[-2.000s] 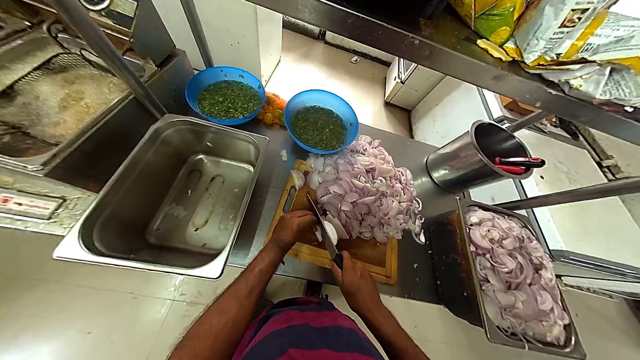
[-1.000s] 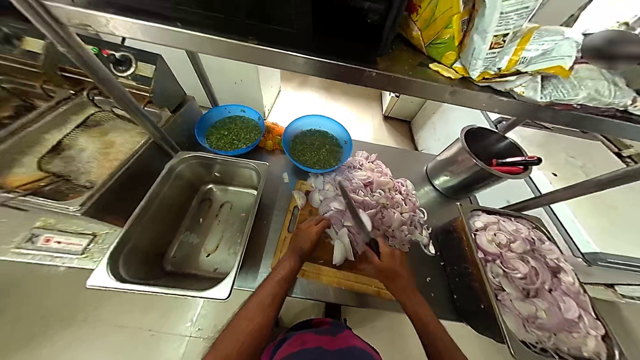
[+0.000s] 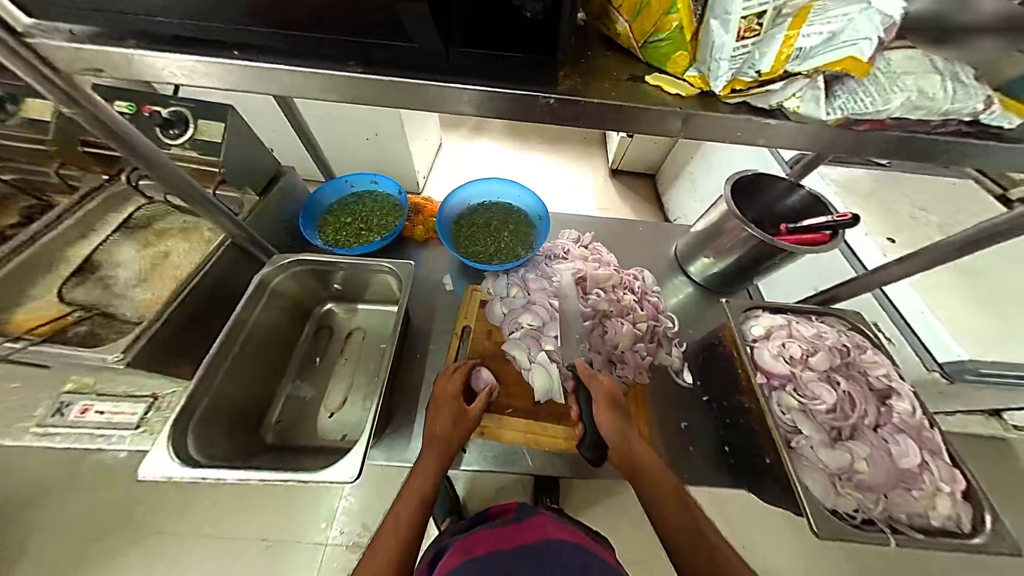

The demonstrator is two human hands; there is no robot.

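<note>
My left hand holds a piece of onion at the left part of the wooden cutting board. In my right hand is the black handle of a kitchen knife, its blade pointing away from me against the sliced onions. A large heap of sliced onions covers the back and right of the board and spills onto the steel table. To the right, a deep steel pan is filled with more sliced onions.
Left of the board stands a deep steel pan. Behind are two blue bowls of chopped greens in liquid and an orange net bag. A steel pot holds red-handled tools. A steel shelf crosses above; a fryer stands far left.
My left hand has moved left and now holds an onion piece. The knife, at the cut pieces earlier, now lies against the heap with its blade pointing away.
</note>
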